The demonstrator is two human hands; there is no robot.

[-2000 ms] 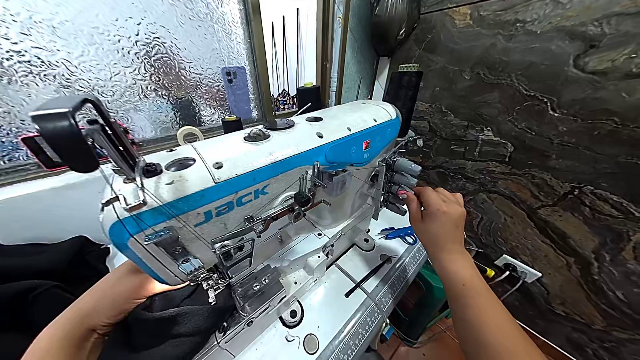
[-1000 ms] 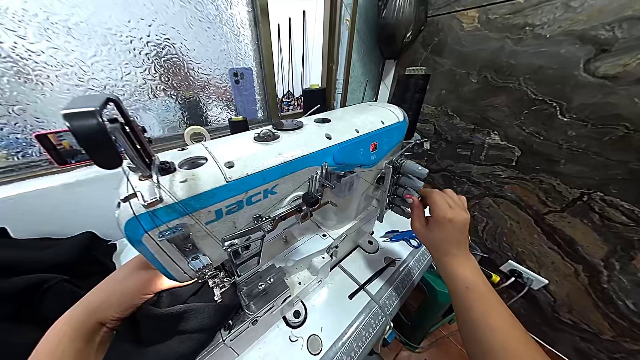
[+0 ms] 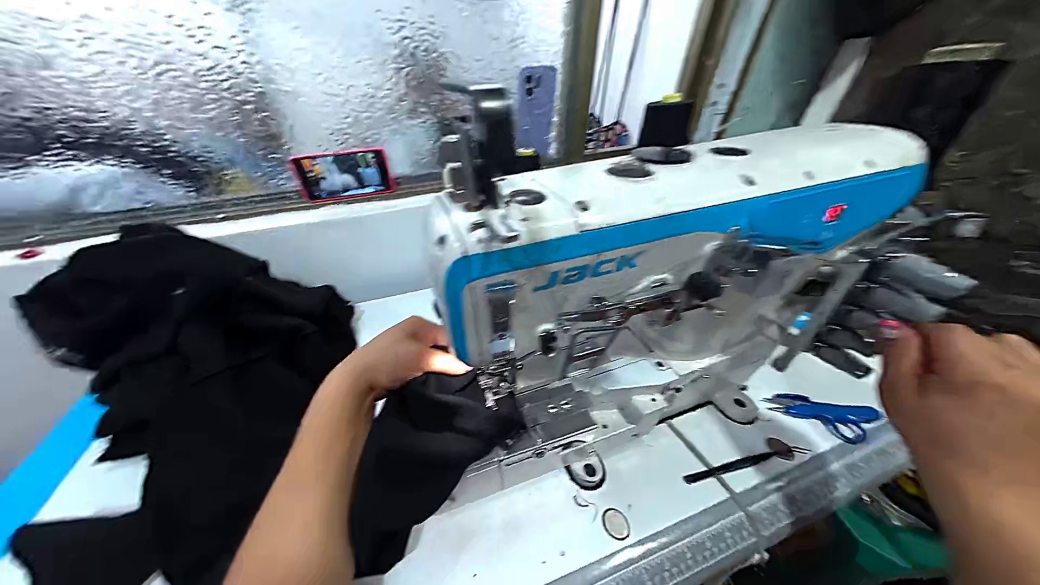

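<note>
A white and blue Jack industrial sewing machine [image 3: 682, 203] stands on a white table. My left hand [image 3: 410, 353] rests on black fabric [image 3: 439, 422] beside the needle and presser foot [image 3: 497, 378]; its fingertips are partly hidden, so its grip is unclear. More black fabric [image 3: 211, 366] lies heaped to the left. At the machine's right end, my right hand [image 3: 959, 382] is by the grey tension knobs [image 3: 910, 292], with its thumb near them; motion blur and the hand itself hide whether the fingers hold anything.
Blue thread snips [image 3: 829, 413] and black tweezers [image 3: 735, 465] lie on the table near a measuring tape [image 3: 682, 552] along its front edge. A red-edged phone [image 3: 344, 175] leans at the window, where a purple phone [image 3: 536, 110] also stands. A green container [image 3: 894, 540] is below the table at right.
The view has turned left and moved nearer, showing more of the heaped black fabric. My right hand stays by the knobs and my left hand by the needle area.
</note>
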